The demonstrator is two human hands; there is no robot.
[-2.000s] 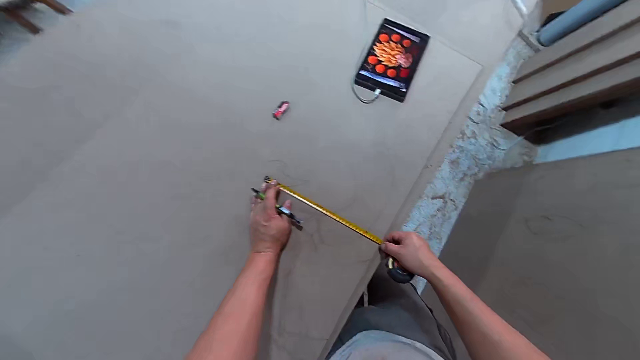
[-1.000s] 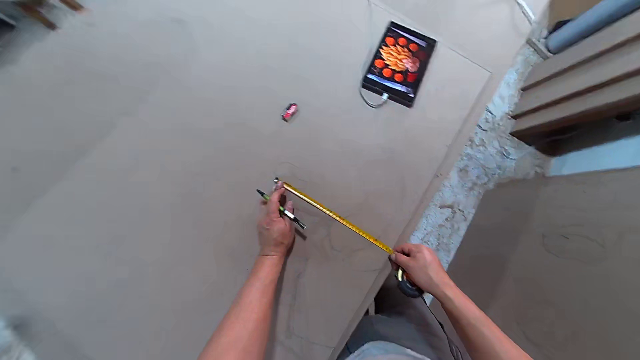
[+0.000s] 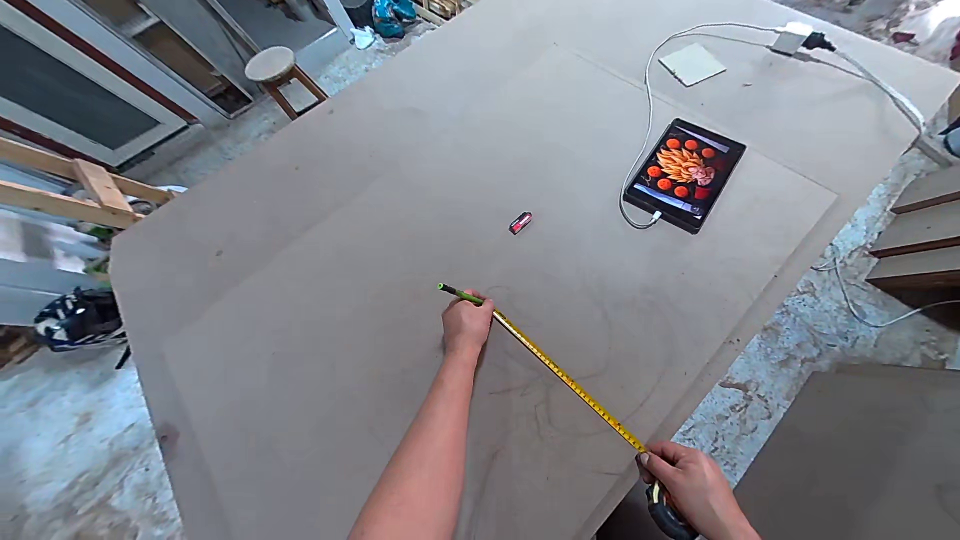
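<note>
A yellow tape measure blade (image 3: 566,379) stretches diagonally over a large grey-brown board (image 3: 337,300). Its far end is at my left hand (image 3: 468,321), which also grips a green and black pencil or pen (image 3: 459,294); the fingertips are partly hidden. At the board's near edge, my right hand (image 3: 694,480) pinches the blade beside the black tape measure case (image 3: 667,517). A small red and black object (image 3: 520,223), perhaps an eraser, lies on the board beyond my left hand.
Toward the back right, a tablet (image 3: 685,175) with a lit picture rests on the board, wired by a white cable to a charger (image 3: 792,37). A pale square pad (image 3: 692,64) lies near it. A stool (image 3: 271,64) stands on the floor behind; another board (image 3: 855,450) is at right.
The view has shifted widely and shows more of the room. My left hand has closed around the pencil or pen, which pointed across the fingers before. The blade stays stretched between both hands.
</note>
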